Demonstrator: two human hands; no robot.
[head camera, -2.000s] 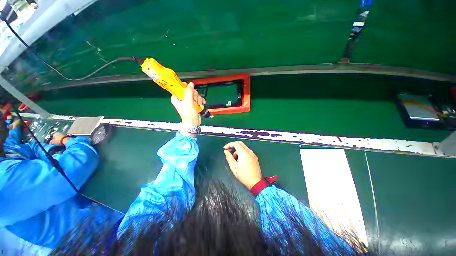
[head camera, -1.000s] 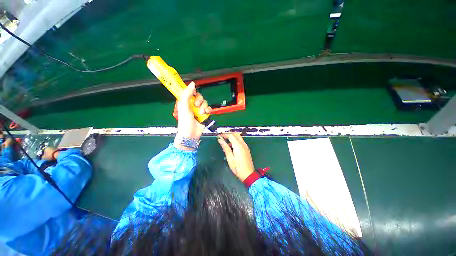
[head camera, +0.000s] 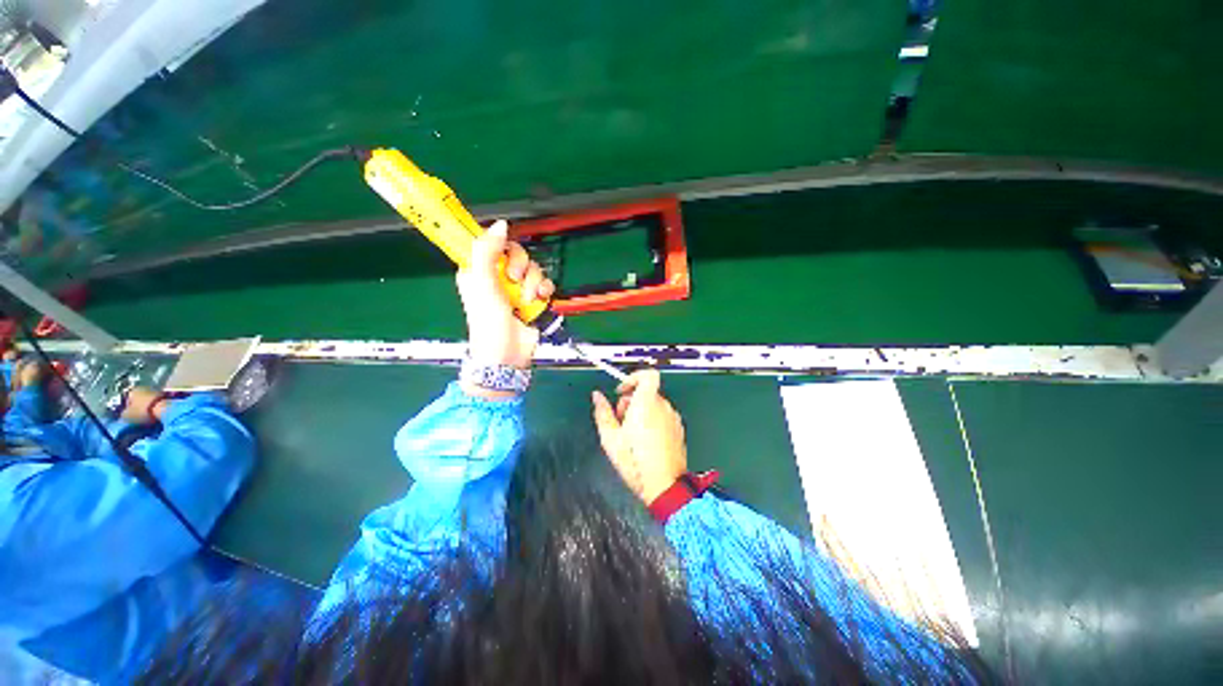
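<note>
My left hand (head camera: 502, 306) is closed round the yellow electric screwdriver (head camera: 427, 204), whose dark tip points down to the right. A thin metallic screwdriver bit (head camera: 598, 359) runs from the tip to my right hand (head camera: 644, 440). The thumb and fingertips of my right hand meet at the bit's far end. Behind the screwdriver, a red-orange frame (head camera: 677, 255) lies on the green belt with a dark open unit inside it. My left hand and the screwdriver hide its left part.
A chipped white rail (head camera: 858, 359) runs between belt and bench. A white sheet (head camera: 872, 483) lies on the bench at right. A black unit with a silver battery (head camera: 1131, 264) lies on the belt at far right. A co-worker in blue sleeves (head camera: 134, 469) is at left. A dark cable (head camera: 228, 204) trails from the screwdriver.
My right hand has moved up to the screwdriver tip, and its fingers have closed at the bit, which now shows between tip and fingers. The screwdriver's tip has moved down towards the rail.
</note>
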